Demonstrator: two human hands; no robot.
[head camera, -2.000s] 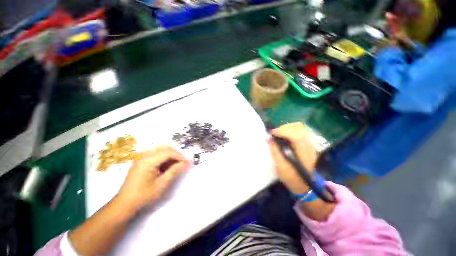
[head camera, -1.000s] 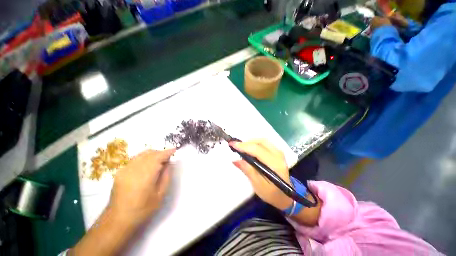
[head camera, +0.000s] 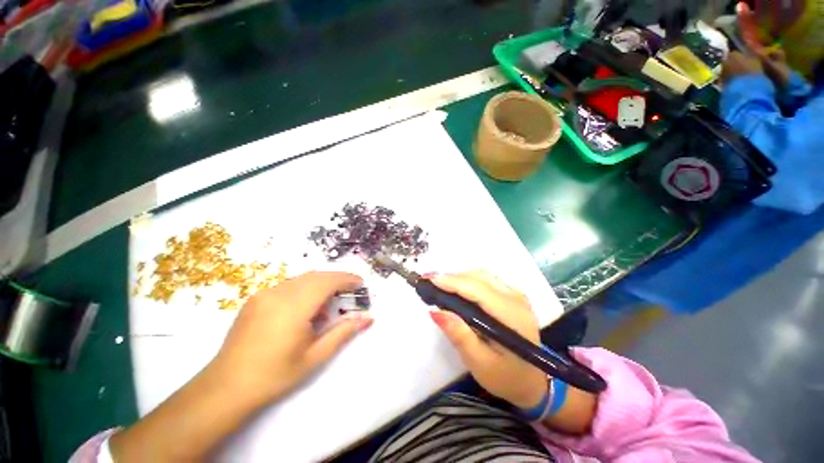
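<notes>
My left hand (head camera: 280, 330) holds a small dark and silver component (head camera: 354, 299) between thumb and fingers, just above the white sheet (head camera: 397, 362). My right hand (head camera: 488, 335) holds a black soldering iron (head camera: 506, 336) like a pen; its metal tip points at the lower edge of the pile of small dark components (head camera: 369, 231). Whether the tip touches a part cannot be told. A loose pile of small gold-coloured pieces (head camera: 201, 262) lies on the left of the sheet. The right wrist has a blue strap.
A tan cup (head camera: 517, 137) stands beyond the sheet's right side. Behind it are a green tray (head camera: 607, 159) with tools and a black fan (head camera: 700, 172). A solder spool (head camera: 43, 327) lies at the left. A person in blue (head camera: 779, 122) sits at the right.
The right hand and iron were further right two seconds ago, then moved to the dark pile. The left thumb and fingers now show a component between them, below the pile.
</notes>
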